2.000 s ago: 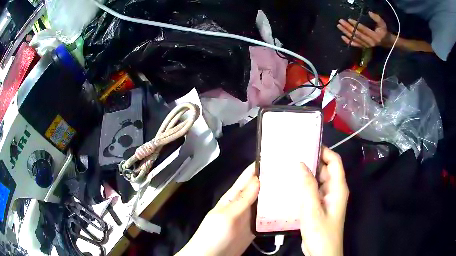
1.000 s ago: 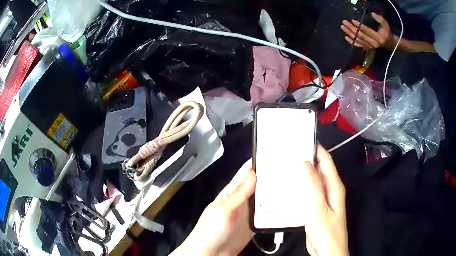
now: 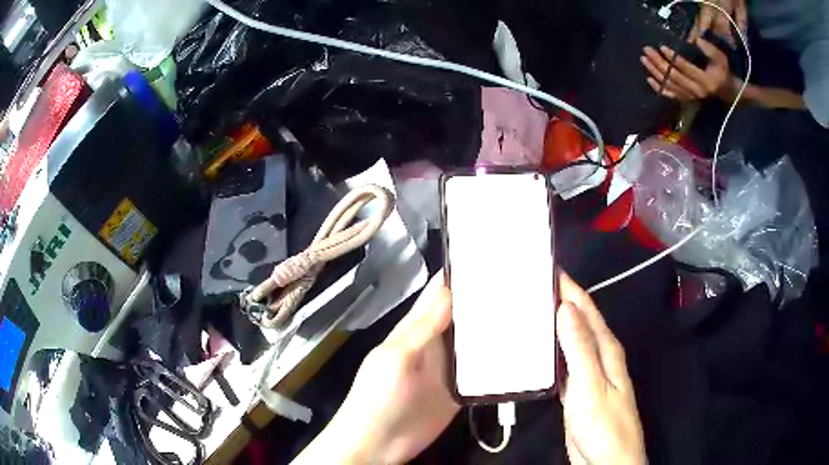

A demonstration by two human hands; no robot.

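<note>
A black-edged smartphone (image 3: 501,286) is upright in front of me, its screen glowing plain white. My left hand (image 3: 400,386) holds its left edge. My right hand (image 3: 600,381) is against its right edge, with the thumb beside the screen and not over it. The fingers behind the phone are hidden. A white charging cable (image 3: 506,418) is plugged into its bottom edge. Black cloth (image 3: 709,381) lies below and to the right of the phone.
The white sewing machine (image 3: 45,263) stands at left. A panda phone case (image 3: 245,245), beige coiled cord (image 3: 336,236) and black scissor-like handles (image 3: 168,409) lie beside it. Black plastic (image 3: 364,100) is behind. Clear plastic (image 3: 773,218) is at right. Another person's hand (image 3: 686,73) touches a black object.
The phone has shifted slightly left and up in view, and its screen is now all white. My right thumb has moved off the screen to its edge. The other person's second hand now shows.
</note>
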